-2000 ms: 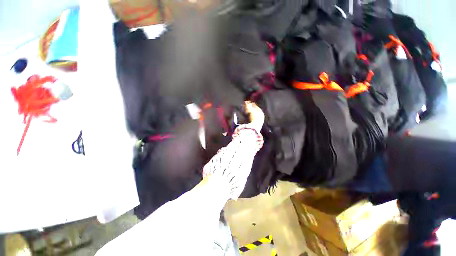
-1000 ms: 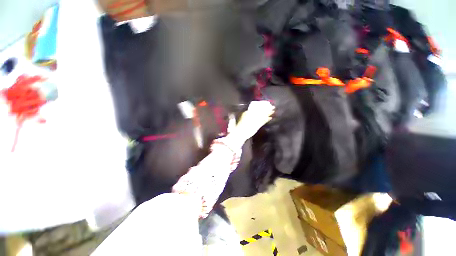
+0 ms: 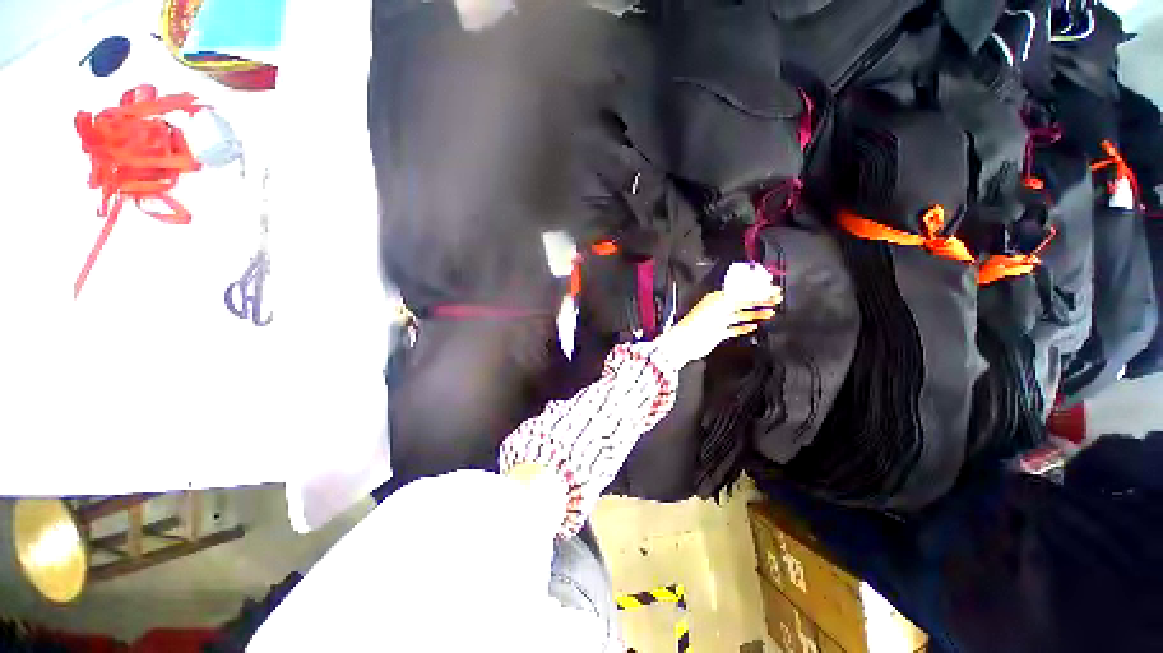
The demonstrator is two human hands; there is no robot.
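Observation:
My left hand [image 3: 730, 314] reaches in from the lower left in a patterned cuff and white sleeve. It lies against a black bundle [image 3: 810, 319] with layered edges, just below its magenta tie [image 3: 774, 211]. A bright white patch, perhaps a ticket, shows at the fingertips; glare hides whether they pinch it. More black bundles lie alongside; one has an orange bow [image 3: 937, 240]. Nearer left, a large black bundle [image 3: 472, 383] has a magenta tie, with white slips [image 3: 568, 325] beside it. My right hand is not in view.
The white table [image 3: 166, 396] holds red-orange strips [image 3: 134, 153], black-handled scissors [image 3: 251, 291] and a round dark object [image 3: 107, 55]. Cartons [image 3: 804, 574] and yellow-black tape [image 3: 652, 597] show on the floor below. A wooden stool [image 3: 49, 549] is lower left. Dark cloth, perhaps clothing, fills the lower right [image 3: 1071, 549].
The view has shifted, so table and bundles sit further right. My left hand has moved slightly along the bundle, its fingers now pointing right near the magenta tie. The bundles look unmoved.

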